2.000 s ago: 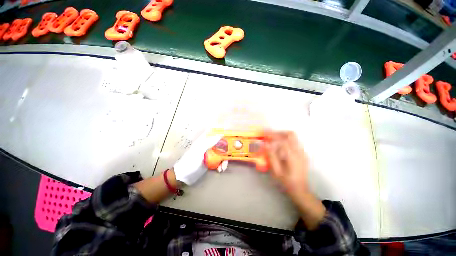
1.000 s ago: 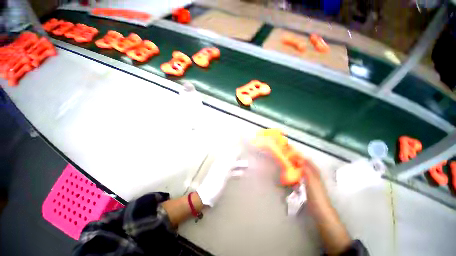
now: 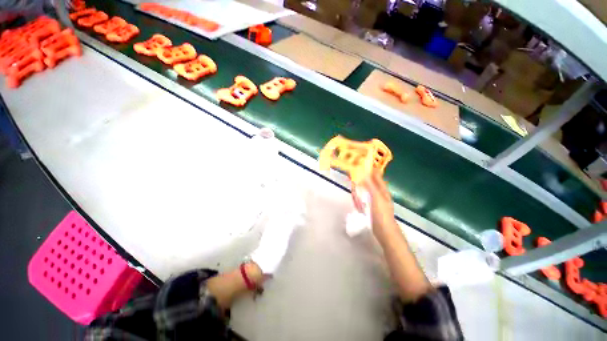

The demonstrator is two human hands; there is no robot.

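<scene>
My right hand [image 3: 374, 193] holds a yellow-orange controller grip shell [image 3: 346, 157] over the near edge of the green conveyor belt [image 3: 426, 180]. A second orange shell [image 3: 382, 154] shows partly behind it. A white crumpled cloth [image 3: 357, 222] hangs below my right palm. My left hand [image 3: 281, 233], in a white glove with a red band at the wrist, is low over the white bench [image 3: 166, 160]. Glare hides its fingers; no shell shows in it.
Spaced orange shells [image 3: 196, 68] lie along the belt. A shell pile [image 3: 40, 50] is on the bench far left. A whitish bottle [image 3: 466, 266] stands near the slanted metal post [image 3: 559, 249]. A pink basket [image 3: 80, 266] is below the bench edge. Cardboard sheets [image 3: 316, 56] lie beyond.
The shell left my left hand between the first two frames. My right hand has since carried it forward to the belt. The view has swung towards the line's far side.
</scene>
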